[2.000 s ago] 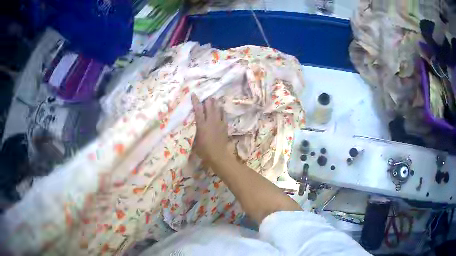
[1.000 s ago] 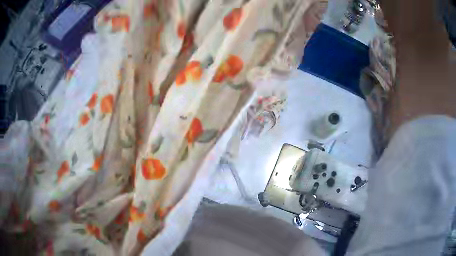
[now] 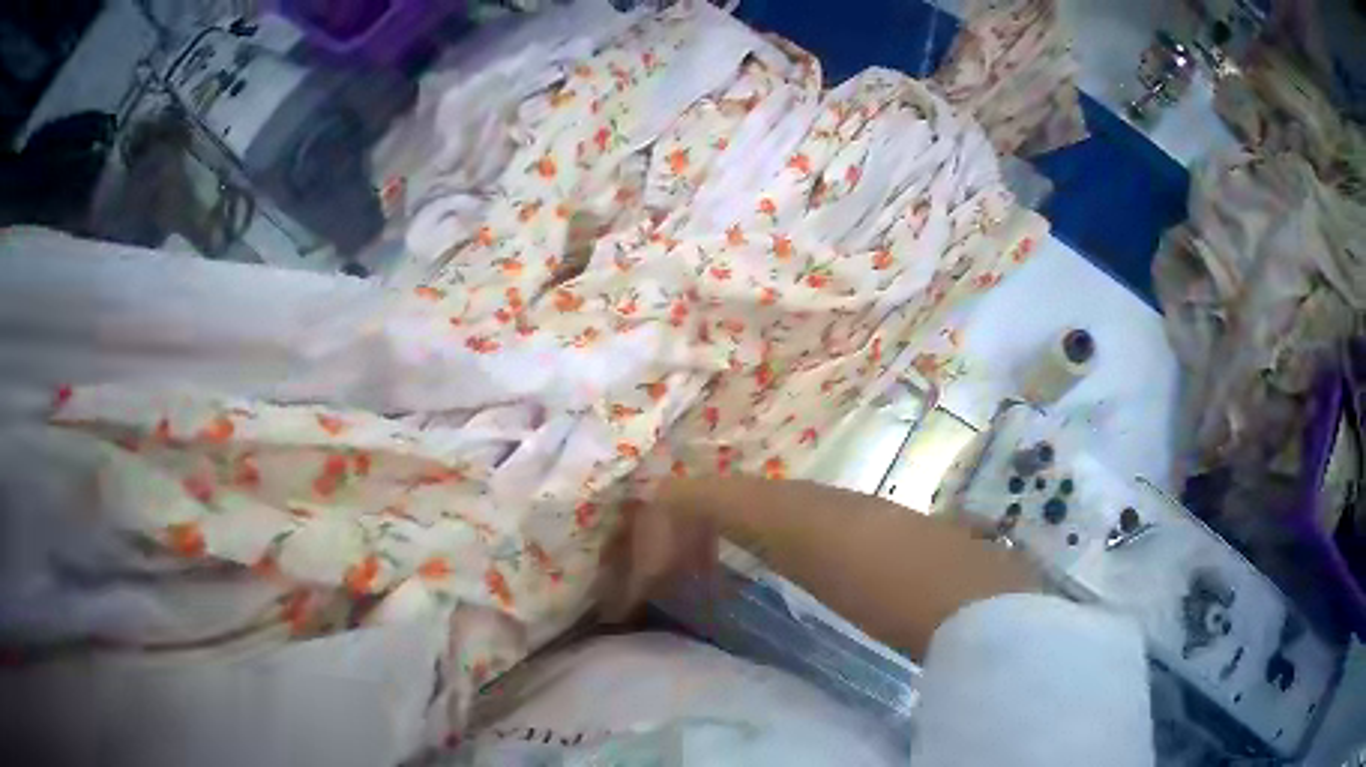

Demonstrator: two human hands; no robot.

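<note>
A large heap of cream floral garment pieces (image 3: 764, 300) with orange-red flowers lies over the table left of the sewing machine and drapes towards my body. Pale unprinted fabric shows among its folds. My right hand (image 3: 659, 547) is blurred at the heap's near edge, with its fingers closed on the floral fabric and partly hidden in it. The white sewing machine head (image 3: 1049, 495) stands right of the heap, beside a lit beige plate (image 3: 932, 457). My left hand is not in view.
A thread cone (image 3: 1061, 364) stands behind the machine. A blue trough (image 3: 1124, 195) runs behind the table. Beige printed garments (image 3: 1273, 255) hang at the right, near a purple basket (image 3: 1330, 450). Another purple basket (image 3: 352, 18) and another machine (image 3: 240, 105) are at upper left.
The floral fabric, lifted close to the camera a second ago, now lies spread over the table. My right arm has come down from the upper right to the heap's near edge.
</note>
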